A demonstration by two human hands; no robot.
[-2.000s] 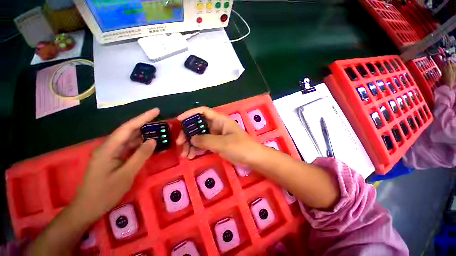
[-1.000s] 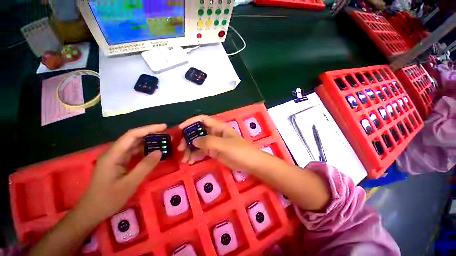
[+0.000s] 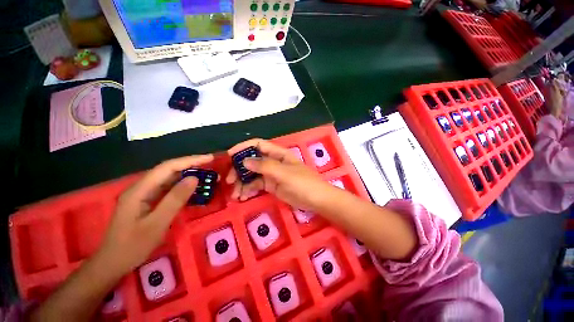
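My left hand (image 3: 141,210) holds a smartwatch unit (image 3: 202,187) with its lit screen up, thumb at its left edge. My right hand (image 3: 283,179) holds another smartwatch unit (image 3: 241,167), its thumb over the screen. Both are above the red foam tray (image 3: 182,234). Several watches lie in the tray's pockets with pink backs up, such as one watch back (image 3: 221,246). Some pockets at the left are empty. Two more watches, one at left (image 3: 183,99) and one at right (image 3: 247,89), lie on a white paper sheet (image 3: 151,119).
Behind are a tester (image 3: 189,47) and a white block (image 3: 206,68). A tape roll (image 3: 75,113) lies on a pink slip (image 3: 60,129). At right are a record sheet (image 3: 434,192) with a pen (image 3: 401,176), a full foam tray (image 3: 462,204) and a person's pink sleeve (image 3: 544,170).
My right thumb has moved up onto the screen of the right watch. My left thumb has shifted up along the left watch. Both hands still hold the watches in nearly the same place.
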